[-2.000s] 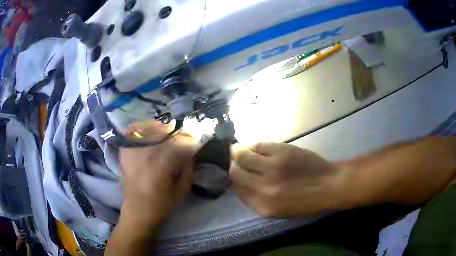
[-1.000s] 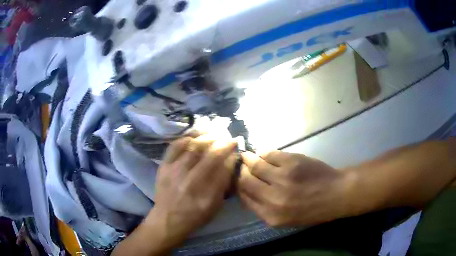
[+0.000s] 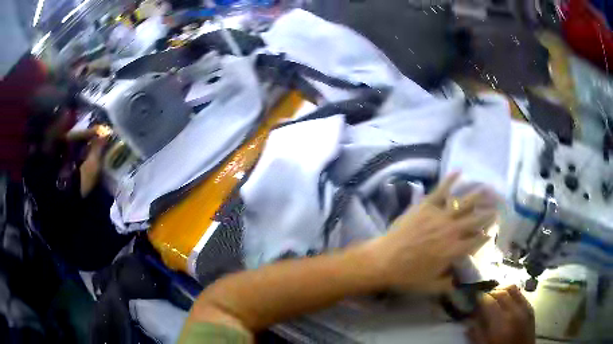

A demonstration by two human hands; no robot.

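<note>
The white sewing machine point(image 3: 571, 175) stands at the right, its needle area brightly lit. My left hand point(image 3: 440, 235), with a ring, reaches over pale cloth just left of the needle area. Its fingertips are blurred against the cloth, so its grip cannot be told. A dark cloth piece point(image 3: 464, 295) lies below it. My right hand point(image 3: 507, 316) is low at the right, its curled fingers on the edge of this piece; it is blurred and partly cut off. A heap of pale, dark-edged garment panels point(image 3: 289, 181) lies left of the machine.
A shiny orange-yellow wrapped surface point(image 3: 175, 235) shows under the cloth at the left. A grey-white panel point(image 3: 151, 111) lies beyond it. A person's hand point(image 3: 91, 168) and dark clothing are at the far left. A brown card point(image 3: 578, 319) lies beneath the machine arm.
The view has swung left, bringing the cloth heap to the middle and the machine to the right edge. My left hand has moved off the small dark piece, its fingers now raised and more spread.
</note>
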